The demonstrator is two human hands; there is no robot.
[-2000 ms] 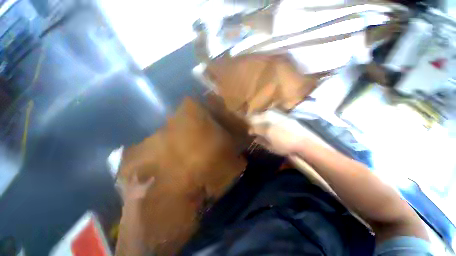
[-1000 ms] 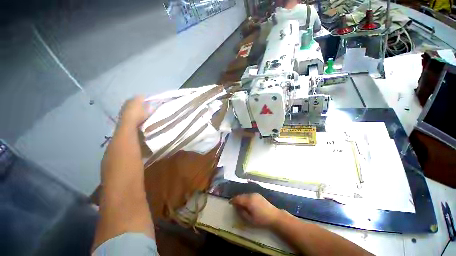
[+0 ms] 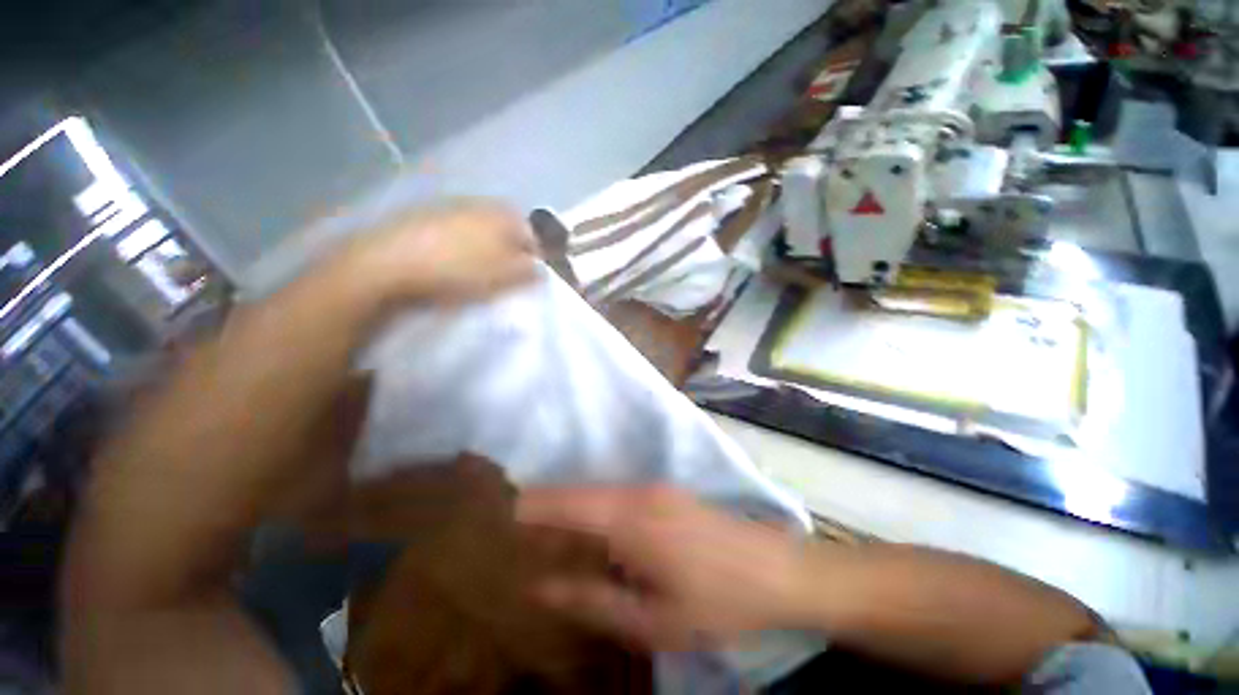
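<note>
A brown fabric panel with a white backing [image 3: 544, 387] hangs in front of me at the table's left edge. My left hand [image 3: 455, 251] is blurred and grips the top of the white backing, holding it raised. My right hand [image 3: 652, 564] is blurred and lies against the brown part [image 3: 449, 584] lower down; whether its fingers grip the cloth cannot be told. The pattern sewing machine [image 3: 876, 204] with a red mark stands at upper right.
Striped white and brown stacked workpieces [image 3: 659, 224] hang left of the machine head. A yellow-edged clamp frame [image 3: 1087, 367] lies over a white sheet on the dark bed plate [image 3: 1155, 509]. A pale wall runs behind at upper left.
My left hand has left the striped stack and now holds up a white-backed brown piece. My right hand has moved left from the table edge to this piece. The view has shifted left.
</note>
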